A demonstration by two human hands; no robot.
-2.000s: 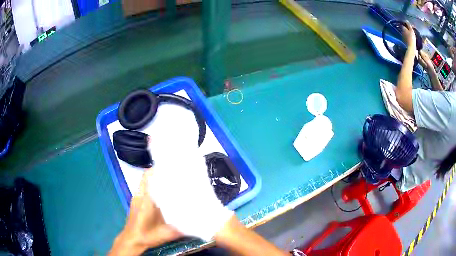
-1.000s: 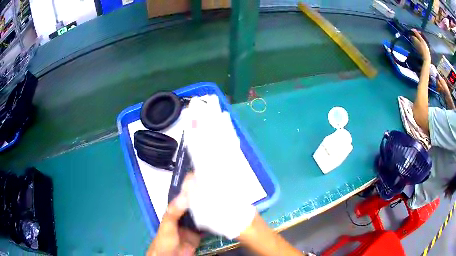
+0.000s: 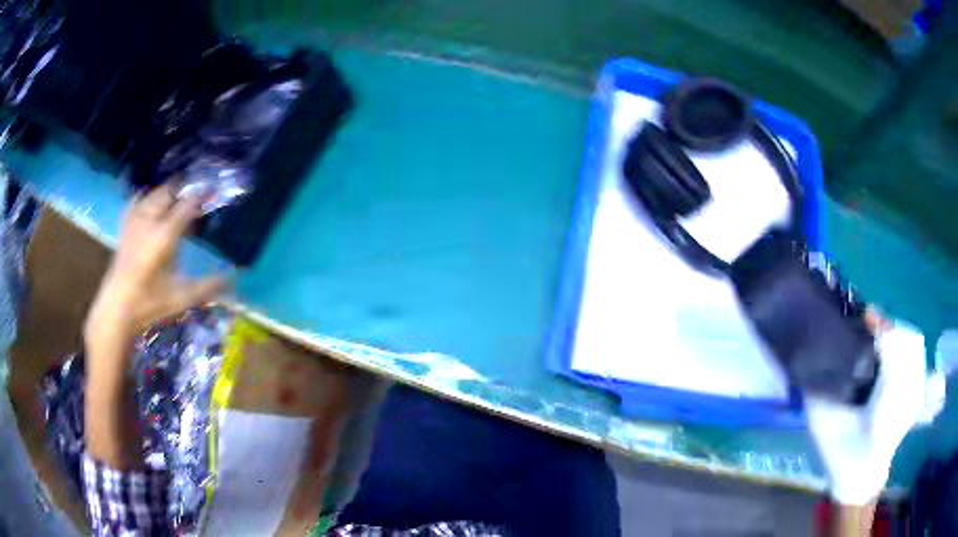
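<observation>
The picture is blurred. A blue tray with white lining [image 3: 573, 241] lies on the green bench. Black over-ear headphones [image 3: 706, 113] rest in it, cups toward the back. My right hand [image 3: 882, 388], in a white glove, holds a black block-like object [image 3: 804, 315] over the tray's front right part; blur hides what it is exactly. My bare left hand [image 3: 152, 262] is at the left, thumb and fingers apart. Its fingertips are at a shiny clear bag [image 3: 215, 187] on a black moulded insert [image 3: 278, 173]; whether they touch is unclear.
More black, shiny stacked items [image 3: 95, 73] stand at the far left. Below the bench edge is an open brown carton with a yellow strip [image 3: 223, 393] and shiny bags [image 3: 168, 367]. The worn pale bench edge [image 3: 441, 369] curves across the front. The darker green conveyor [image 3: 504, 42] runs behind.
The view has swung left, so the tray shows farther right. My left hand has left the black object and reached to the left stack. My right hand still holds a black object.
</observation>
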